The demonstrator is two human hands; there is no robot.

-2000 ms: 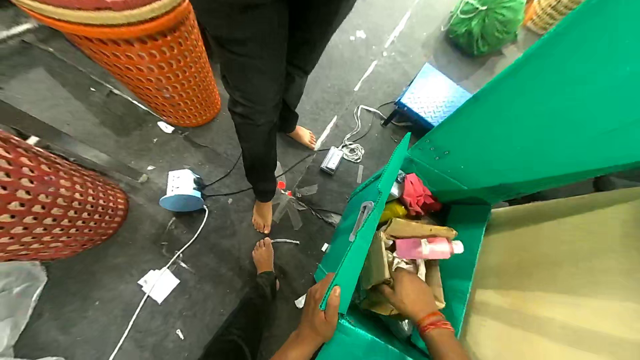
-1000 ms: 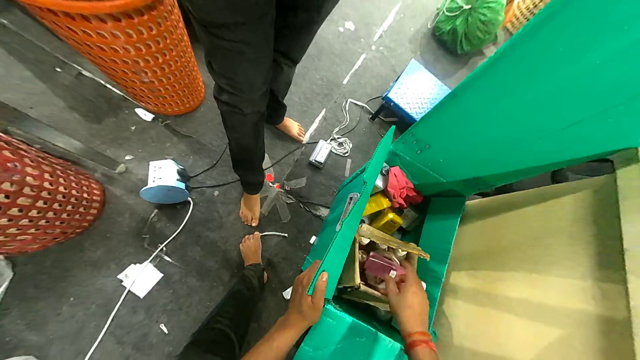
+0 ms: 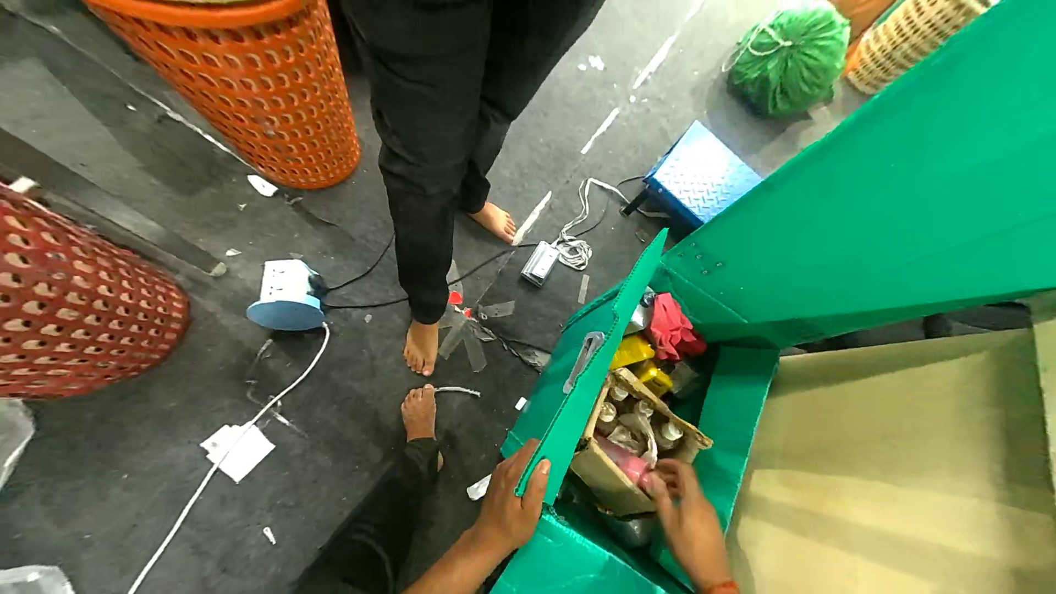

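Note:
My left hand [image 3: 513,495] grips the near corner of the upright flap of a green corrugated plastic box [image 3: 747,404]. Inside the box, my right hand [image 3: 689,520] has its fingertips at a pink bottle [image 3: 624,460], which lies low in a small cardboard carton [image 3: 609,483]; whether they grip it is unclear. Several clear bottles [image 3: 668,432] with whitish caps stand in the same carton. Beyond the carton lie yellow packets [image 3: 633,351] and a crumpled red cloth or bag [image 3: 674,327].
A person in black trousers [image 3: 429,148] stands barefoot ahead. Cables, an extension socket [image 3: 540,262] and a blue-based socket unit [image 3: 286,295] lie on the floor. Orange [image 3: 247,91] and red [image 3: 74,305] baskets stand left. Beyond the box are a blue metal platform [image 3: 701,173] and a green sack [image 3: 788,62].
The pink bottle, lying across the carton's top two seconds ago, is now lower inside it. My right hand has moved with it, while my left hand has stayed on the flap.

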